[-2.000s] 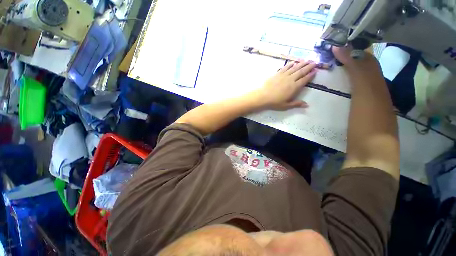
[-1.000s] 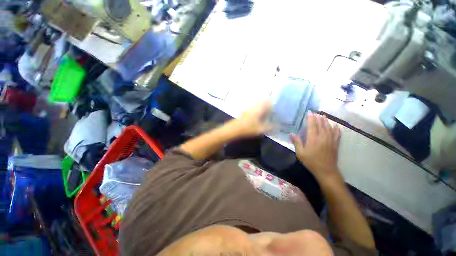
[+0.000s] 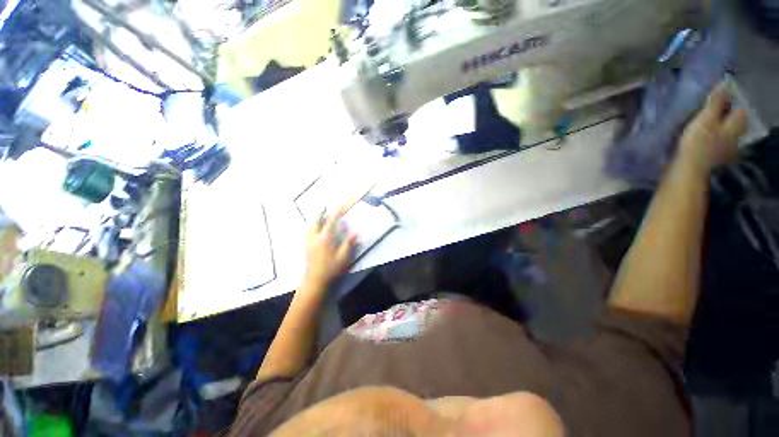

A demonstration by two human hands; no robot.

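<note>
The view is blurred. My left hand [image 3: 331,247] lies with its fingers spread on the left end of a pale rectangular piece [image 3: 369,224] with dark edges, at the table's front edge. Whether it is denim or the template I cannot tell. My right hand [image 3: 713,132] is far right, at crumpled blue-grey denim [image 3: 653,128] on the table's right end; a pale flat piece [image 3: 752,111] shows beside its fingers. Its grip is unclear. The needle area [image 3: 391,147] is behind the pale piece, with no hand at it.
The HIKARI machine head [image 3: 461,64] spans the back. Dark and pale denim pieces [image 3: 491,119] lie under its arm. A long black strip [image 3: 478,162] runs along the white table [image 3: 512,188]. A black-outlined sheet [image 3: 256,247] lies left. A second machine [image 3: 60,286] stands far left.
The view has turned right. My right hand has left the pale piece and moved to the denim at the far right. My left hand is now on the piece, which has turned in view.
</note>
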